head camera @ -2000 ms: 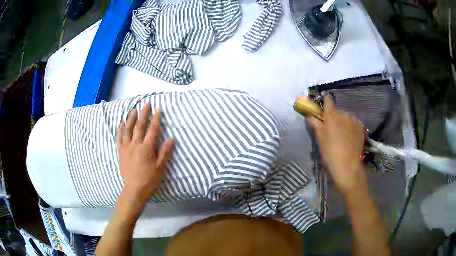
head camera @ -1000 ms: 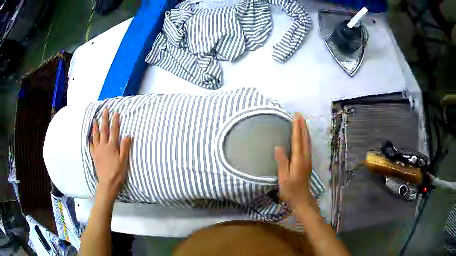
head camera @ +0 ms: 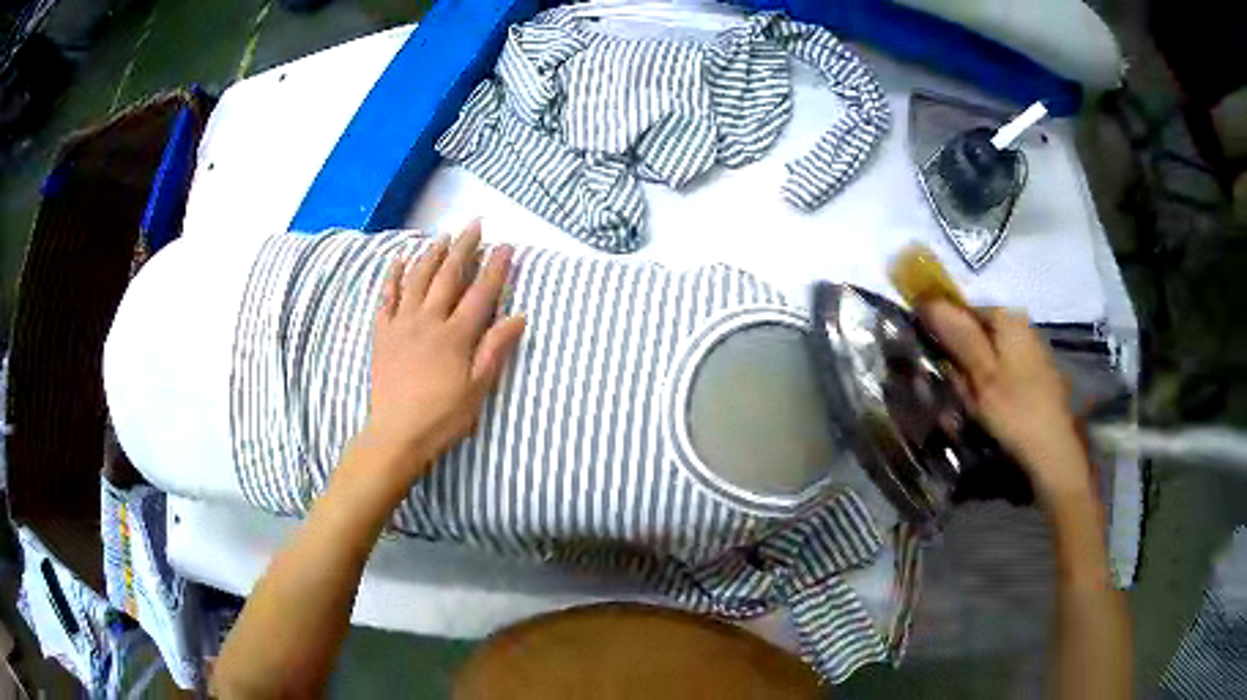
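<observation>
A white and grey-blue striped garment [head camera: 588,397] lies over the padded board [head camera: 171,383], its round neck opening toward the right end. My left hand [head camera: 445,349] lies on the garment left of its middle, fingers spread, holding nothing. My right hand [head camera: 1005,383] grips the yellow-tan handle of the steam iron [head camera: 882,390]. The iron is tilted, with its shiny metal body beside the right edge of the neck opening. Whether it touches the cloth I cannot tell. A striped sleeve [head camera: 834,574] hangs bunched at the near right.
A crumpled striped garment [head camera: 643,116] lies at the far side beside a blue board [head camera: 410,123]. A pointed metal soleplate [head camera: 974,205] with a dark knob is at the far right. The dark rest pad [head camera: 998,574] is at right, a basket [head camera: 82,274] at left.
The garment has been turned to show its neck opening. My right hand has left the cloth and lifted the iron off its pad toward the neckline. My left hand has moved right along the garment.
</observation>
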